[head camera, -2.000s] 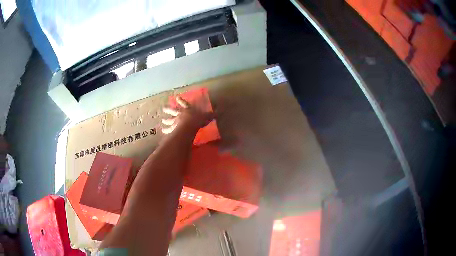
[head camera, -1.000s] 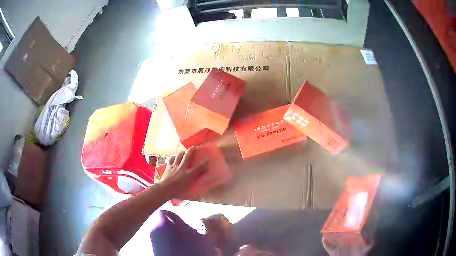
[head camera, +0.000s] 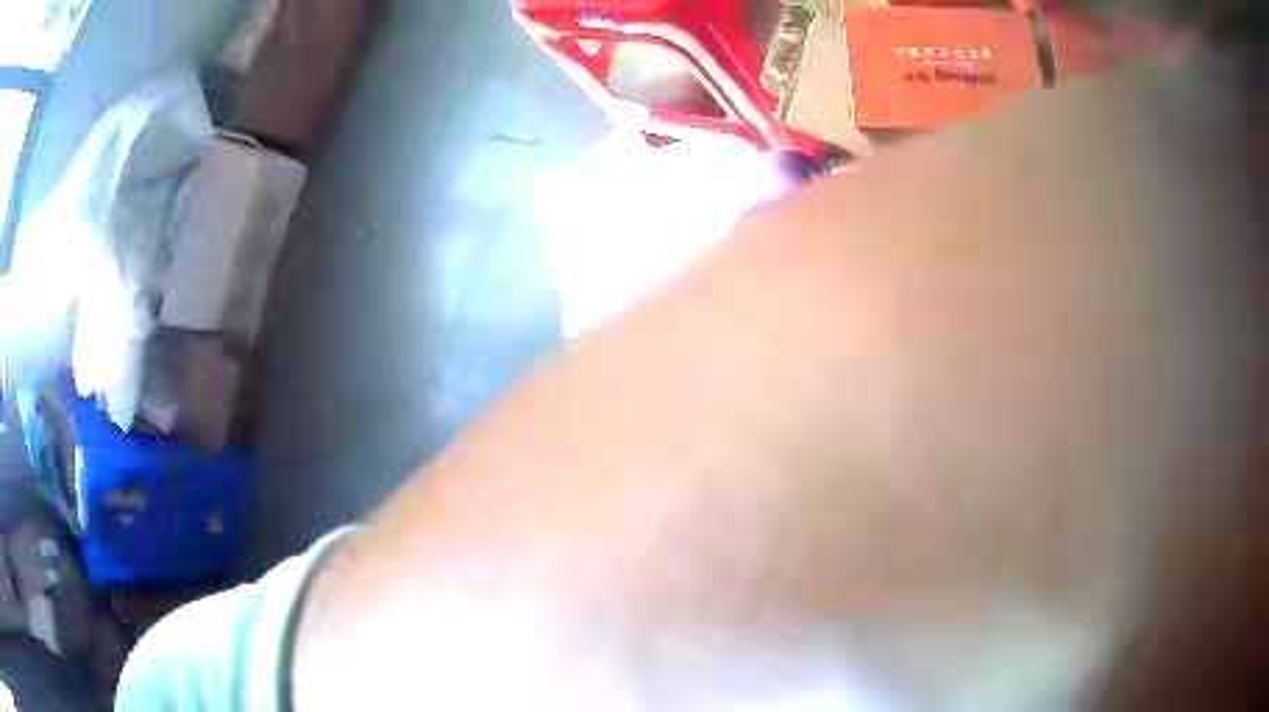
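Note:
An orange box (head camera: 946, 104) with white and dark print lies on brown cardboard (head camera: 824, 104) at the top right. My left forearm, with a pale sleeve cuff at the lower left, fills much of the view, very close and blurred. It crosses toward the right and covers most of what lies behind it. I cannot make out my left hand; the upper right is blurred. My right hand is not in view.
A glossy red stool (head camera: 745, 70) stands at the top, left of the cardboard. Grey floor (head camera: 376, 264) runs down the middle left. Along the left are a white carton (head camera: 230, 230), pale plastic wrapping (head camera: 112, 209) and a blue container (head camera: 167, 515).
The view has swung left and down, so the stool and boxes now sit at the top. My left forearm has come close to the camera. Both hands have gone from clear view.

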